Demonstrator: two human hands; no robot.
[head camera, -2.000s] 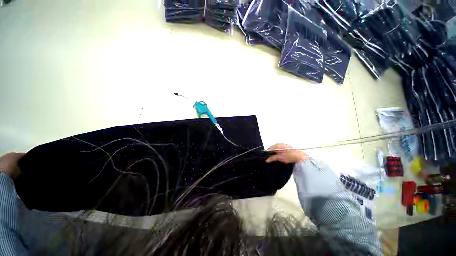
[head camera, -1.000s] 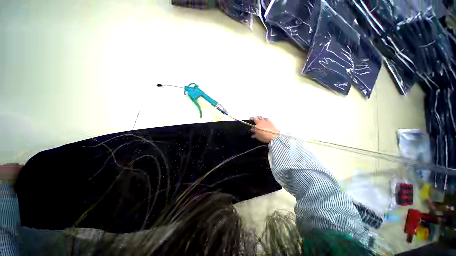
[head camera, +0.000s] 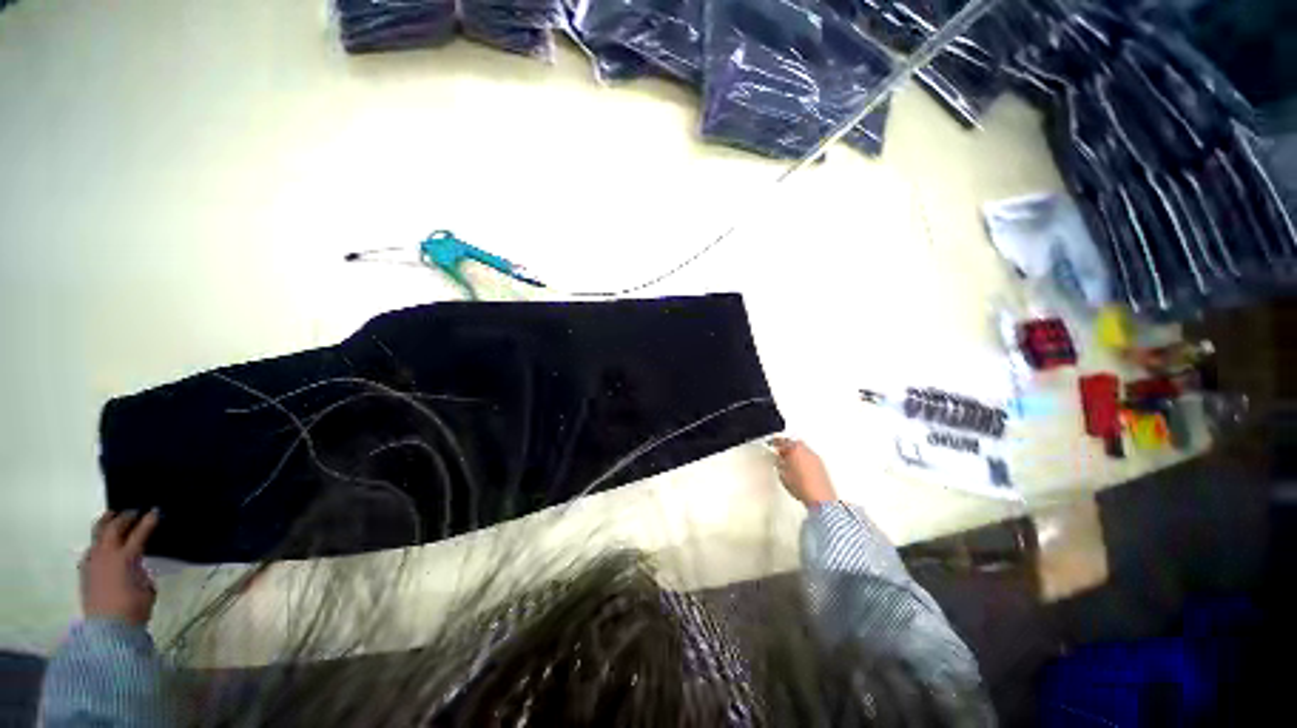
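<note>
Black trousers (head camera: 569, 384) lie folded lengthwise across the table in front of me. My left hand (head camera: 120, 566) is at their lower left corner, with fingers on the cloth edge. My right hand (head camera: 804, 472) is at their lower right corner, with fingertips pinching the cloth edge. The teal air blow gun (head camera: 458, 258) lies on the table just beyond the trousers, its thin nozzle pointing left. Strands of my hair hang across the view and hide part of the trousers' near edge.
Stacks of bagged trousers (head camera: 782, 78) line the far side and the right. A pale hose (head camera: 889, 83) crosses at the upper right. Clear printed polybags (head camera: 956, 415), a red-and-black checked item (head camera: 1045, 343) and red and yellow small items (head camera: 1102, 408) are at right. The cream table (head camera: 185, 185) has a curved near edge.
My right hand has moved from the top of the trousers' right end to their lower right corner. The trousers lie flatter and narrower. My left hand shows more fully, and the hose hangs differently.
</note>
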